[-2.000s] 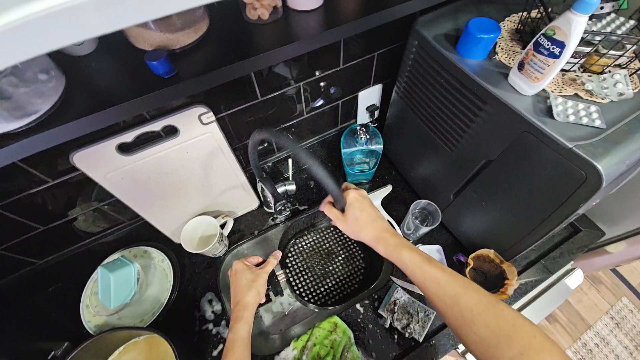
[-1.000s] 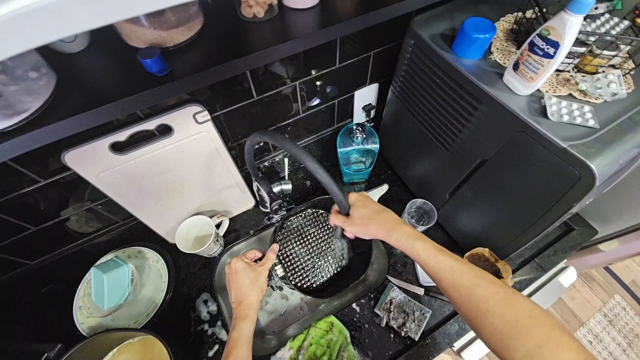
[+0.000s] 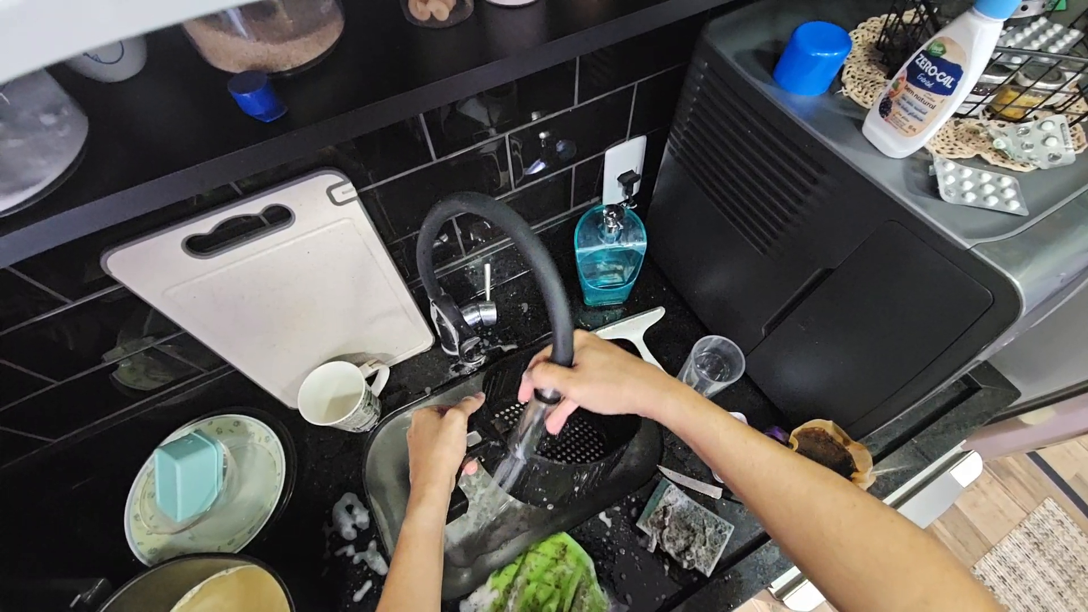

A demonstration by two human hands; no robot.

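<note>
My right hand (image 3: 586,378) grips the end of the black flexible faucet hose (image 3: 544,263), and water runs from it. My left hand (image 3: 442,438) holds the edge of a black perforated basket (image 3: 582,438), tilted inside the steel sink (image 3: 395,459). The water falls on the side of the basket near my left fingers. A green cloth (image 3: 552,574) with suds lies at the sink's front edge. Right of the sink, a soiled sponge (image 3: 687,527) rests on the dark counter.
A white mug (image 3: 336,398) and a cutting board (image 3: 272,280) stand left of the faucet. A plate (image 3: 255,476) holds a turquoise container. Behind the sink is a blue soap dispenser (image 3: 609,255); a clear glass (image 3: 712,365) and a large black appliance (image 3: 816,246) are at right.
The basket has turned in my left hand; its perforated face was turned more toward the view a second ago. My right hand has brought the hose end lower, and the water stream now shows.
</note>
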